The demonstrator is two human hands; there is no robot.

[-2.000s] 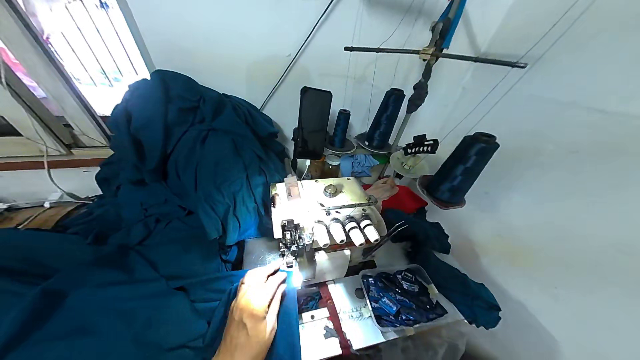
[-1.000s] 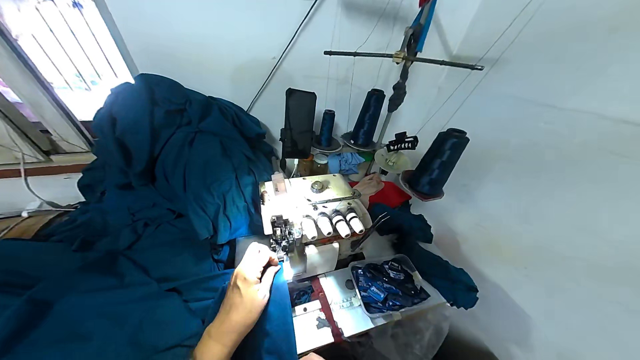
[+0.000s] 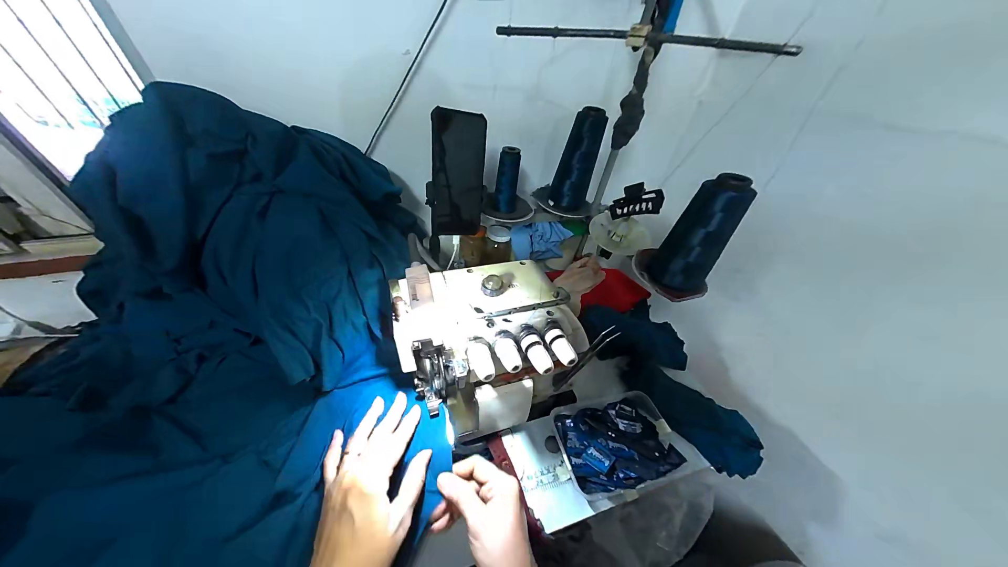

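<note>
Dark teal fabric (image 3: pixel 236 331) is heaped at the left and runs under the presser foot area of an overlock sewing machine (image 3: pixel 488 291). My left hand (image 3: pixel 366 480) lies flat on the brightly lit fabric, fingers spread, just in front of the needle area (image 3: pixel 433 378). Beside it, my right hand (image 3: pixel 484 504) pinches the fabric's right edge between thumb and fingers. The machine's lamp lights the cloth near the needle. Four white tension knobs (image 3: pixel 520 350) line the machine's front.
A plastic box (image 3: pixel 622 449) of small labelled packets stands right of the machine. Thread cones (image 3: pixel 705 228) stand behind, under a thread stand bar (image 3: pixel 583 33). Tweezers (image 3: pixel 587 358) lean by the knobs. Fabric scraps (image 3: pixel 693 394) hang at the right. Another hand-like shape (image 3: pixel 581 277) shows behind the machine.
My right hand has come into view from below and taken the fabric edge. My left hand has moved back from the needle and now lies flat with spread fingers.
</note>
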